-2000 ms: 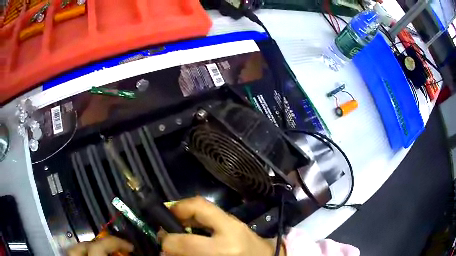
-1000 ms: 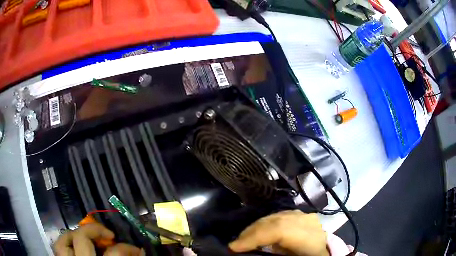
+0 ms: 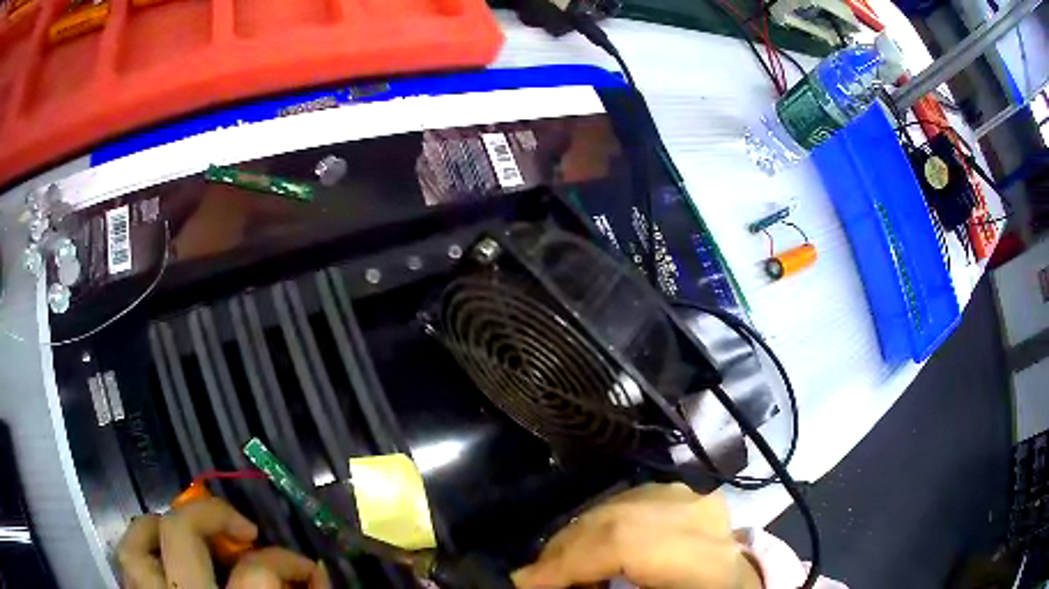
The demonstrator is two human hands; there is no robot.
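Observation:
My left hand (image 3: 207, 552), cut off by the bottom edge, holds an orange battery cell (image 3: 193, 495). A red wire (image 3: 236, 474) runs from it to a narrow green circuit board (image 3: 282, 481). My right hand (image 3: 638, 535) grips the black-handled soldering iron (image 3: 466, 566) at the bottom edge. Its metal shaft points left to the lower part of the board; whether the tip touches is unclear. A yellow pad (image 3: 393, 502) lies beside the board, partly behind the iron.
A black fan (image 3: 541, 357) stands on the dark mat (image 3: 288, 242). Another board (image 3: 260, 182) lies behind. A red-orange tray (image 3: 288, 40) is at the back left. Right are a cell with board (image 3: 791, 261), a blue bin (image 3: 880, 236) and a bottle (image 3: 822, 98).
Over two seconds my right hand and the iron have moved right, away from my left hand, uncovering the yellow pad. In the last second both hands have barely moved.

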